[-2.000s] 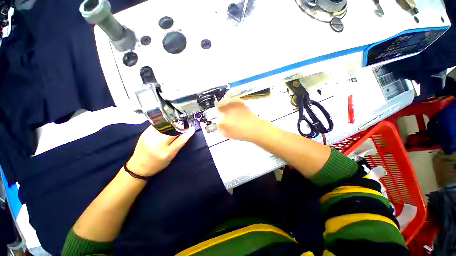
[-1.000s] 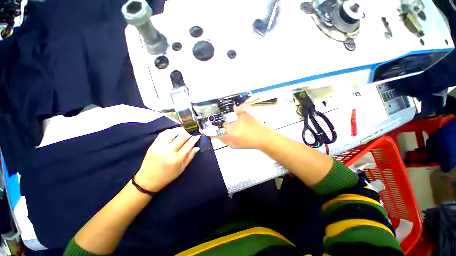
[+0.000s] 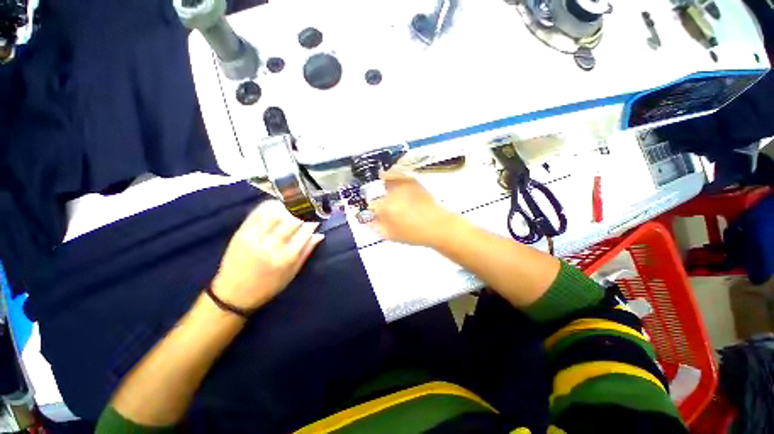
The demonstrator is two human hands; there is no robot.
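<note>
A large dark navy garment panel lies on the white table and hangs over the lap, its upper edge at the needle area. The white sewing machine head stands behind it. My left hand lies on the panel left of the needle, fingers close together at the cloth's edge, pressing it. My right hand is beside the presser foot area, fingertips partly hidden by the machine parts; what they touch cannot be made out.
Black-handled shears and a red tool lie right of the needle. A red plastic basket with white scraps stands at the lower right. More navy cloth lies behind and left of the machine.
Since two seconds ago my left hand has gone from pinching the cloth at the needle to lying flatter on it, slightly farther left. My right hand stays beside the presser foot. The view has shifted slightly.
</note>
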